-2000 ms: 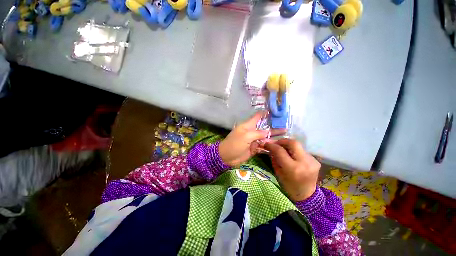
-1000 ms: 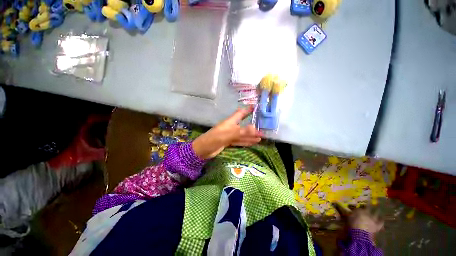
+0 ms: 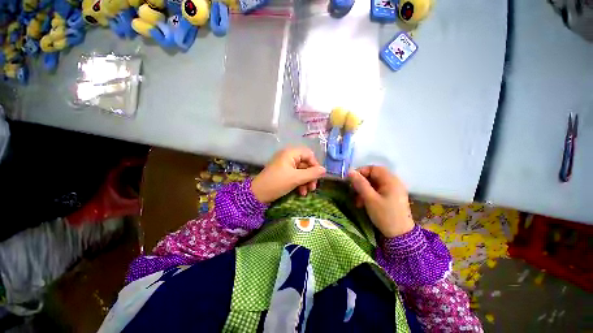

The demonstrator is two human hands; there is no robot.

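Note:
A yellow-and-blue plush item (image 3: 341, 144) lies inside a clear bag at the table's front edge, over the near end of the whitish bag stack (image 3: 335, 68). My left hand (image 3: 290, 173) pinches the bag's near left corner between thumb and fingers. My right hand (image 3: 383, 197) pinches its near right corner. The clear film between them is hard to see. A second stack of greyish bags (image 3: 253, 78) lies to the left. Another plush item (image 3: 413, 10) with a blue square hang tag (image 3: 399, 51) lies at the far right of the stack.
A heap of plush items (image 3: 117, 16) lines the table's far left. A small bag packet (image 3: 107, 84) lies at left. Thread snips (image 3: 568, 148) lie at right. A carton (image 3: 170, 179) with packed items is by my lap. Yellow scraps (image 3: 465, 237) and a red crate (image 3: 553, 253) are below.
My right hand has come up from low over the yellow scraps to the bag's near edge. My left hand has shifted from the bag's left side to its near corner.

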